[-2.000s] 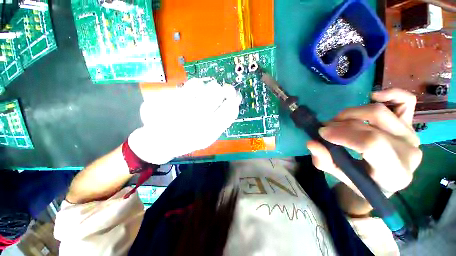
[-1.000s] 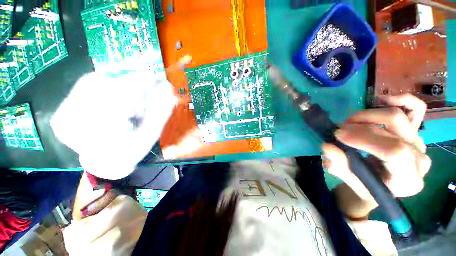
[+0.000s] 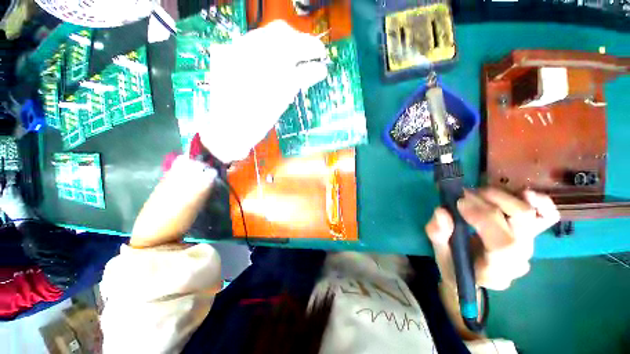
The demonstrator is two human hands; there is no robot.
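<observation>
My right hand (image 3: 494, 238), bare, is closed around the black soldering iron (image 3: 452, 187). The iron points away from me over the blue solder tray (image 3: 471, 114), with its tip at the near edge of the yellow cleaning sponge (image 3: 421, 38). My left hand (image 3: 259, 90), in a white glove, lies over the left part of a green circuit board (image 3: 331, 110) at the far part of the orange mat (image 3: 297, 200). Its fingertips are together near a thin pale strand. Glare and the glove hide whether it grips the board.
Another green board (image 3: 190, 97) lies left of the glove. More joined boards (image 3: 114, 97) and a small board (image 3: 79, 180) lie further left. A reddish-brown fixture (image 3: 546, 145) stands at the right. A white round grille (image 3: 97, 8) is at the far left. A thin black cord runs from my left wrist.
The view has shifted, bringing the sponge into sight. My left hand went left, then came back over the board, which is now further from me. The iron has swung from the board side to the sponge.
</observation>
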